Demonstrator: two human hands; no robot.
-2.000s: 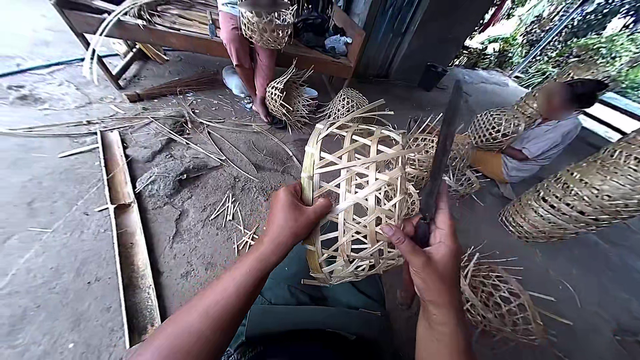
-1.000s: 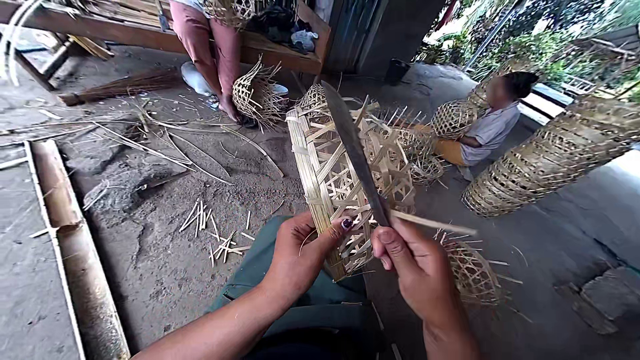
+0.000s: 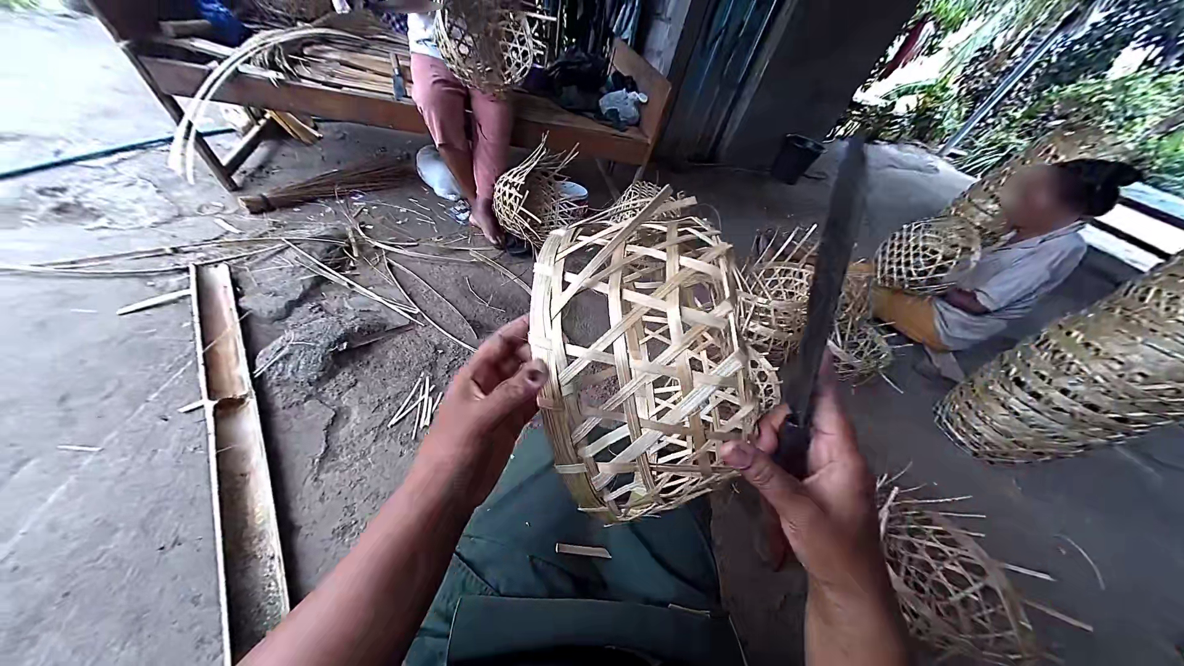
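Observation:
An open-weave bamboo basket is held on its side above my lap. My left hand grips its rim on the left, thumb on the outer band. In my right hand is a long dark-bladed knife, blade pointing up, while the thumb of that hand touches the lower right of the weave. A short cut bamboo piece lies on my green trousers. Loose strip ends stick out at the basket's top.
A split bamboo length lies at left near scattered strips. One person stands at a wooden bench; another sits at right beside baskets. A tall woven basket and an unfinished basket are at right.
One second ago the knife blade lay against the basket's rim with a strip by my right hand; now the blade is apart from the rim, upright, and the basket's side faces me.

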